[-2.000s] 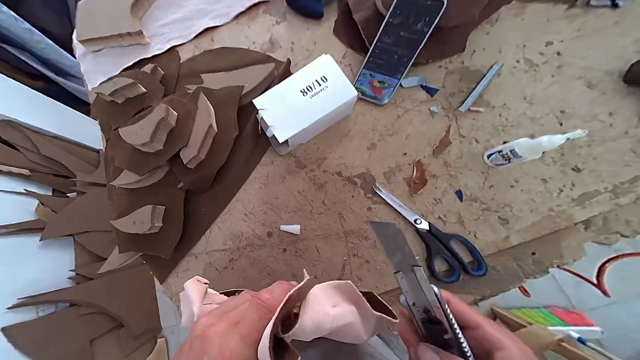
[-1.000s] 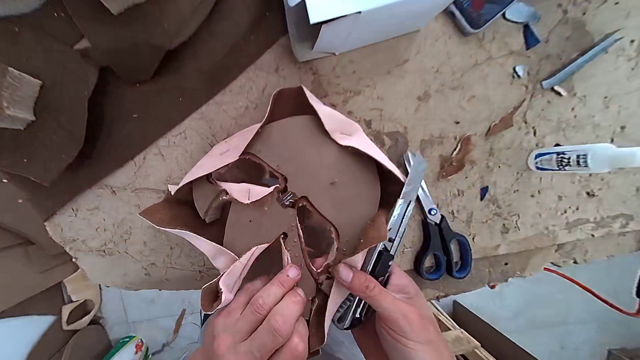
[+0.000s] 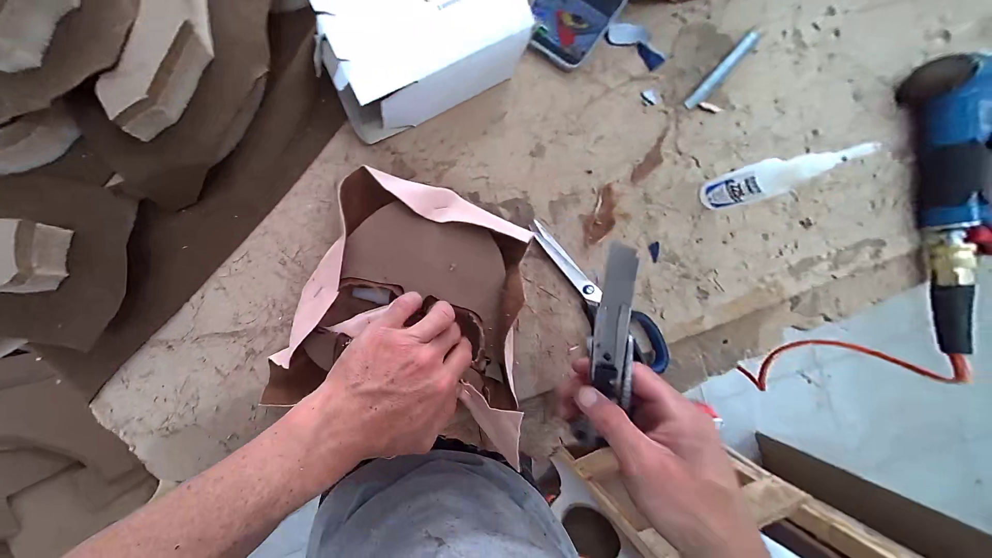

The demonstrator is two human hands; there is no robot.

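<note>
A brown leather piece with a pale pink underside (image 3: pixel 438 205) lies on the worktable, its edges standing up around a flat brown middle with cut openings. My left hand (image 3: pixel 403 368) rests over its near part, fingers bent at the openings; its fingertips are partly hidden. Held upright in my right hand (image 3: pixel 659 442) is a snap-off utility knife (image 3: pixel 616 310) with its blade out, to the right of the leather. Scissors (image 3: pixel 566 260) with dark blue handles lie just behind the knife, partly covered by it.
At the back stand a white cardboard box (image 3: pixel 442 85) and a phone (image 3: pixel 570 31). A small glue bottle (image 3: pixel 767 180) and a blue air tool (image 3: pixel 953 170) with an orange hose lie right. Brown leather pieces with beige blocks (image 3: pixel 155 77) fill the left. A wooden crate (image 3: pixel 821 519) is below right.
The knife has moved away from the leather's right edge and now points up beside it. My left hand has moved from the near edge onto the leather's openings. The view has shifted.
</note>
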